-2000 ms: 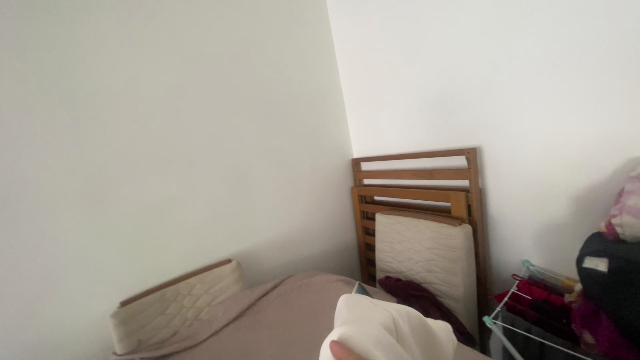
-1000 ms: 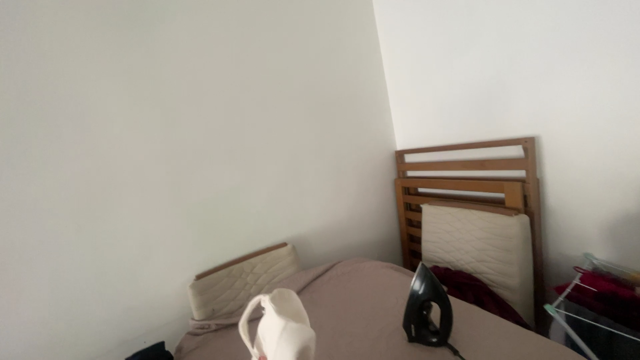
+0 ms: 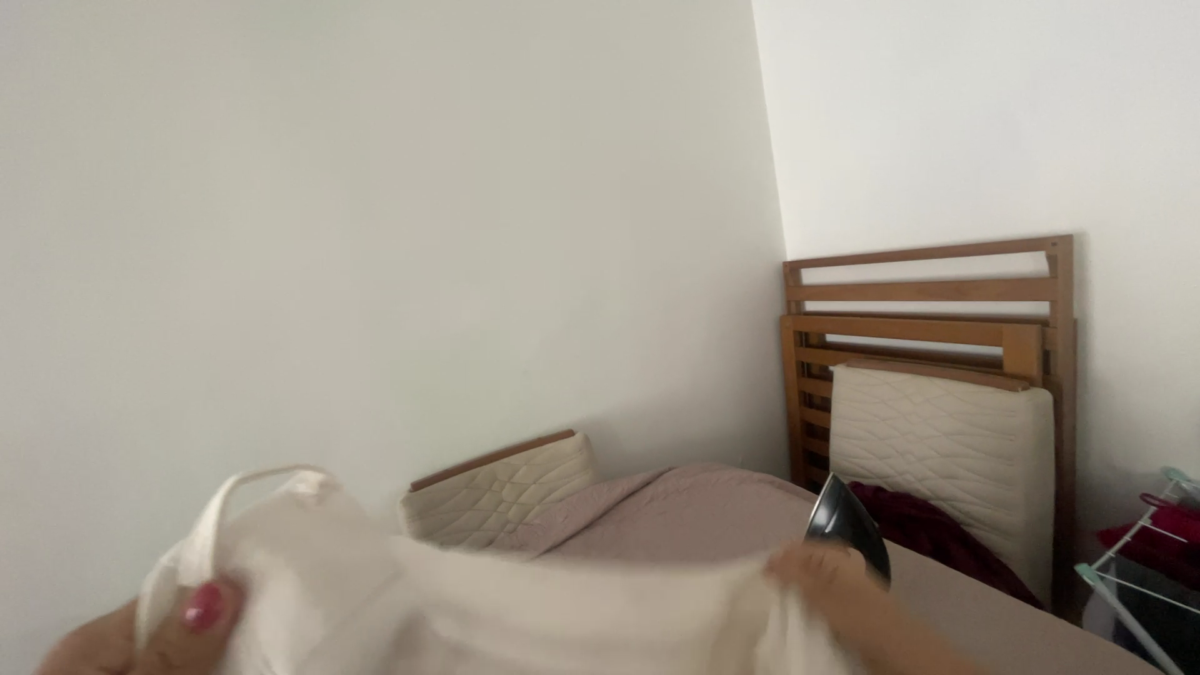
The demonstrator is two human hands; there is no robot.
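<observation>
A white cloth garment (image 3: pixel 525 609) with a thin strap loop is stretched between my two hands at the bottom of the view, partly blurred. My left hand (image 3: pixel 178 623), with a pink-red thumbnail showing, pinches it near the strap at lower left. At lower right my right hand (image 3: pixel 853 600) grips the other side of the fabric. Just behind my right hand a black clothes iron (image 3: pixel 844 525) stands tip up, its lower part hidden. Under and behind it spreads a mauve cover (image 3: pixel 694 516).
Wooden slatted bed-frame panels (image 3: pixel 919 328) lean in the corner, a quilted cream padded panel (image 3: pixel 942 450) before them. Another padded panel (image 3: pixel 506 487) rests by the left wall. Dark red cloth (image 3: pixel 928 534) lies behind the iron. A drying rack (image 3: pixel 1125 572) with clothes stands at right.
The white garment, bunched one second ago, is now spread wide between both hands. My right hand has come into view in front of the iron.
</observation>
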